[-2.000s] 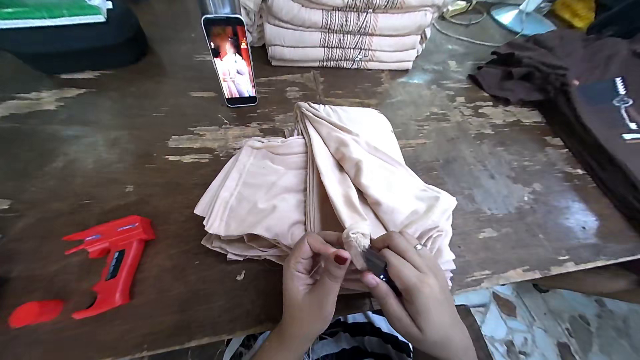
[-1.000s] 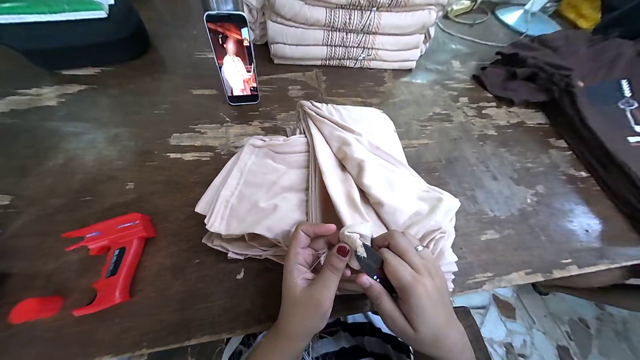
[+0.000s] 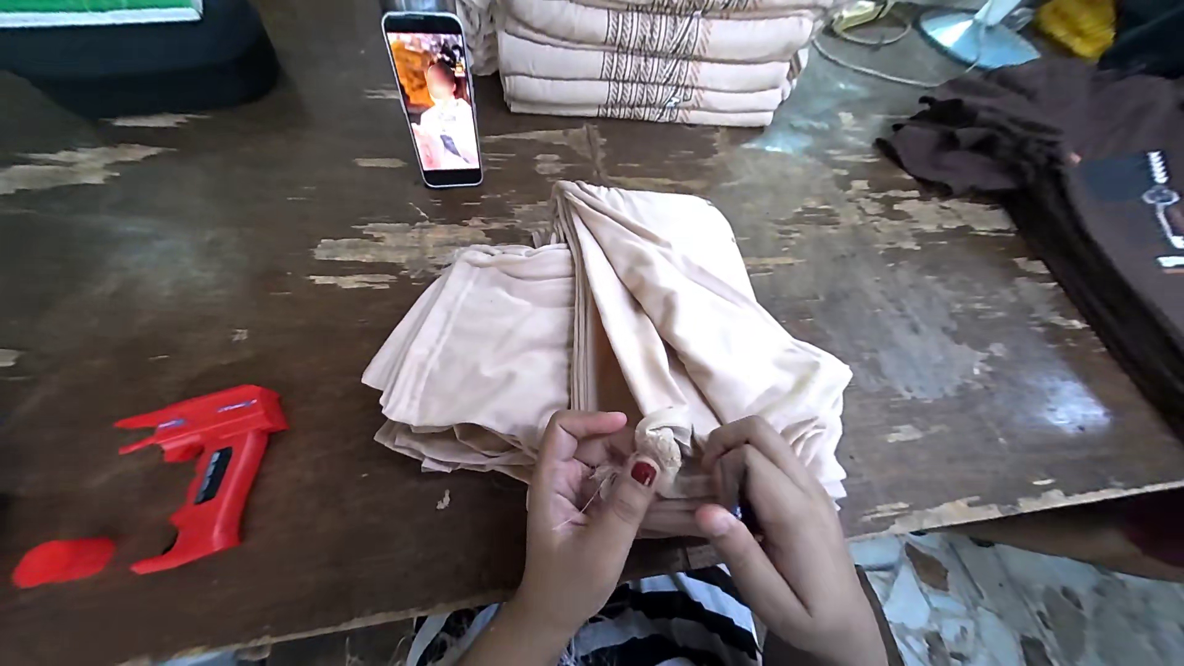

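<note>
A pile of beige fabric pieces (image 3: pixel 499 342) lies on the worn wooden table in front of me. My left hand (image 3: pixel 592 509) pinches a bunched edge of the top piece between thumb and fingers, with loose thread ends beside the thumb. Just to the right, my right hand (image 3: pixel 786 527) curls around a small dark tool, mostly hidden by the fingers; its kind cannot be told. The bunched fabric edge (image 3: pixel 661 439) stands up between the two hands.
A red plastic tagging gun (image 3: pixel 217 472) and a red flat piece (image 3: pixel 65 561) lie at the left. Behind the pile a phone (image 3: pixel 439 102) stands upright, beside a stack of folded beige garments (image 3: pixel 647 69). Dark brown garments (image 3: pixel 1101 203) lie at the right. The table's front edge (image 3: pixel 999 509) is near.
The dark tool, seen against the bunched fabric a second ago, is now drawn back into my right hand, a little away from the fabric. My left hand keeps its hold.
</note>
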